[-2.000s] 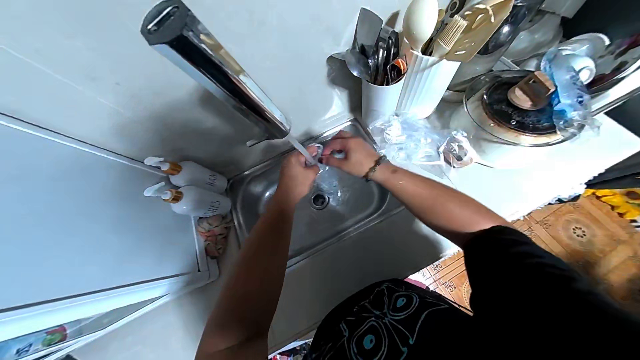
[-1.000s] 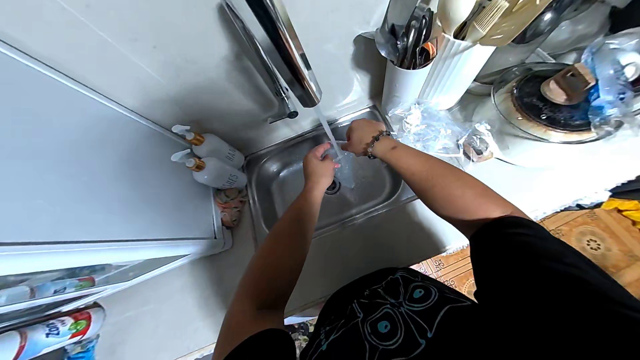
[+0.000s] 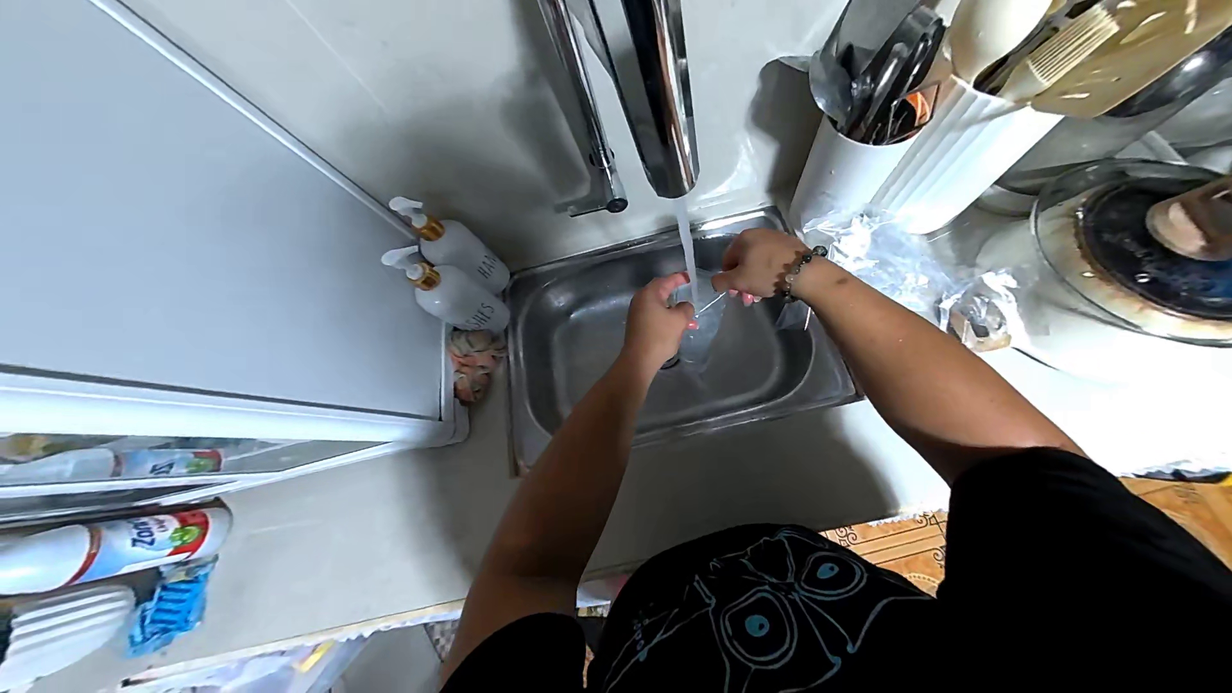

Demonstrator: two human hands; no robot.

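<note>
Water runs from the chrome faucet (image 3: 664, 144) into the steel sink (image 3: 597, 356). Over the basin, my left hand (image 3: 659, 322) pinches one side of a clear plastic bag (image 3: 705, 332) under the stream. My right hand (image 3: 760, 265), with a bead bracelet at the wrist, grips the bag's other side near its rim. The bag hangs between both hands, with water falling at its mouth. What it contains, if anything, is too unclear to tell. Another small piece of clear plastic shows just below my right wrist.
Two white pump bottles (image 3: 462, 296) and a crumpled patterned cloth (image 3: 474, 366) are left of the sink. To the right are crumpled clear plastic (image 3: 890, 260), white utensil holders (image 3: 847, 173) and a pot with a glass lid (image 3: 1049, 231). A white cabinet (image 3: 221, 221) borders the left side.
Both hands have stayed at the running water, and my right hand has moved a little away from my left. The view has shifted and come closer to the sink.
</note>
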